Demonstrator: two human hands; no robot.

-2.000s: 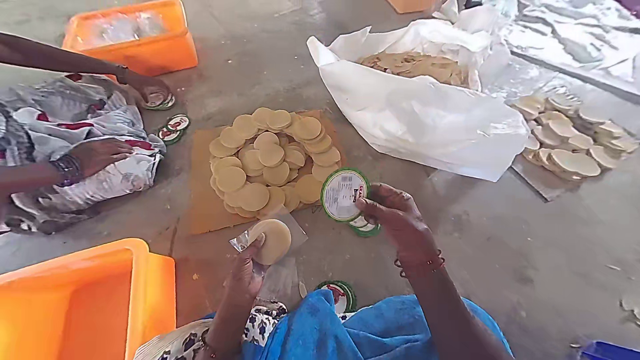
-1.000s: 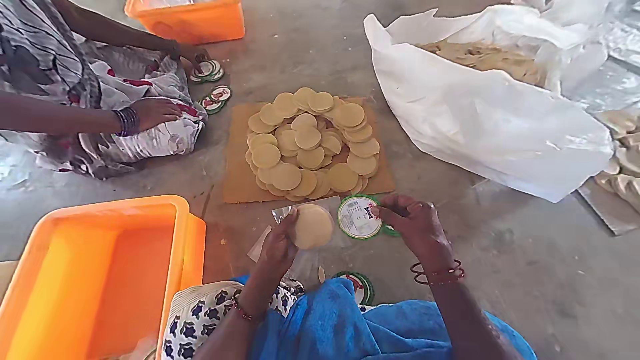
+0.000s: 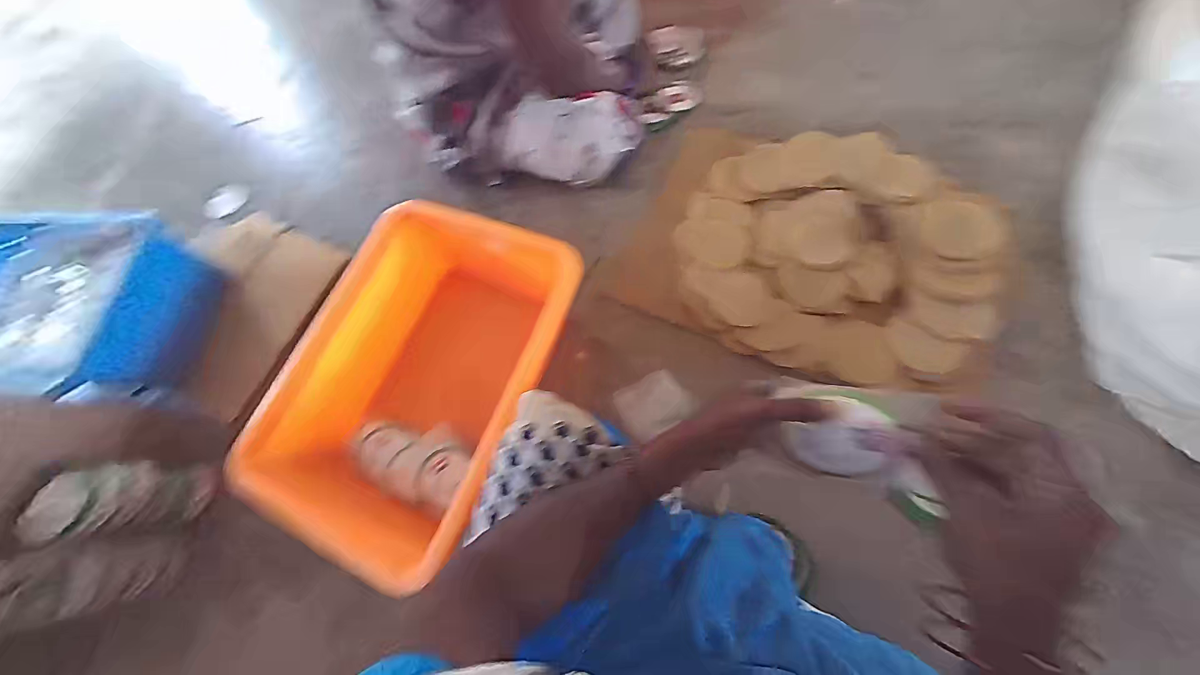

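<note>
The view is blurred by motion. My left hand [image 3: 750,412] reaches right, its fingers at the left side of a round printed label with a green rim [image 3: 839,433]. My right hand [image 3: 1017,478] is at the right of that label, fingers bent, with another green-rimmed label [image 3: 923,502] just below its fingertips. A plastic pouch seems to lie over the label, but the blur hides its edges. Beyond my hands, many flat round tan discs [image 3: 816,281] lie overlapping in a ring on a brown cardboard sheet [image 3: 647,267]. More round labels [image 3: 799,553] lie partly hidden beside the blue cloth on my lap.
An orange plastic tub [image 3: 553,328] at my left holds a few packed disc stacks [image 3: 412,459]. Farther left are a blue crate [image 3: 155,309], cardboard [image 3: 244,291] and rows of packed stacks [image 3: 112,502]. Another person's arm [image 3: 553,47] is at the top; a white sack [image 3: 1144,225] stands right.
The view has swung strongly to the left. My left hand, which held a tan disc with a clear pouch before, is now at the round label beside my right hand.
</note>
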